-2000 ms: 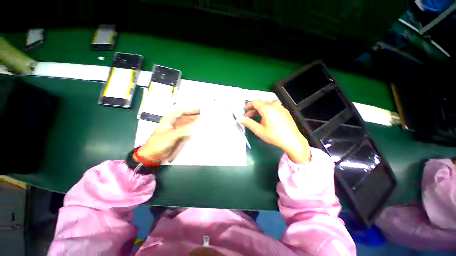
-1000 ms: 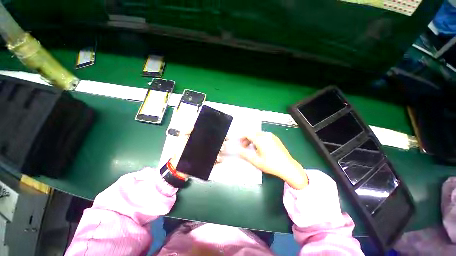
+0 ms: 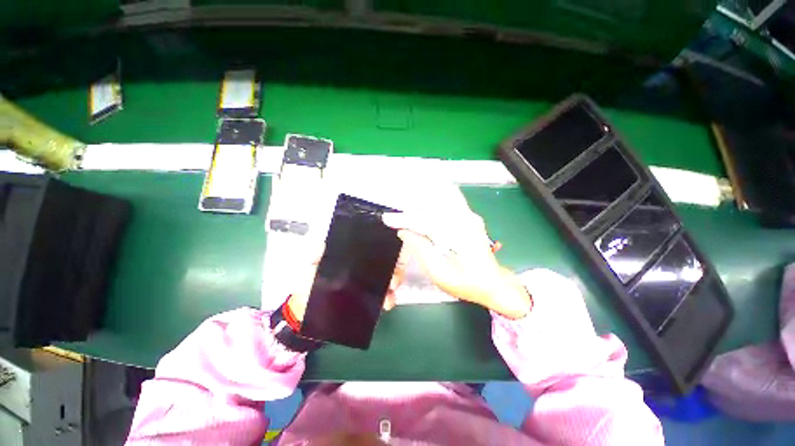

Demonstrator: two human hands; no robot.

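Note:
A phone unit (image 3: pixel 353 274) is held up with its glossy black screen facing me, tilted, above the white paper work sheet (image 3: pixel 427 179). My left hand (image 3: pixel 391 287) holds it from behind; most of that hand is hidden by the phone, with fingertips showing at its right edge. My right hand (image 3: pixel 449 257) reaches to the phone's top right corner, its fingers at the screen edge. The fingers are overexposed, so whether they grip anything cannot be told. An open-backed phone (image 3: pixel 299 187) lies on the paper's left part, and another open-backed phone (image 3: pixel 233 165) lies left of it.
A long black foam tray (image 3: pixel 658 322) at right holds several phones, with its front pocket bare. Stacked black trays (image 3: pixel 74 261) stand at left. Two more open-backed units (image 3: pixel 238 93) (image 3: pixel 105 97) lie at the back left. A yellow-green sleeve (image 3: pixel 35 135) reaches in at far left.
The phone has come into my left hand since the oldest frame and now sits slightly lower. My right hand has moved left onto its top corner. The camera view has shifted.

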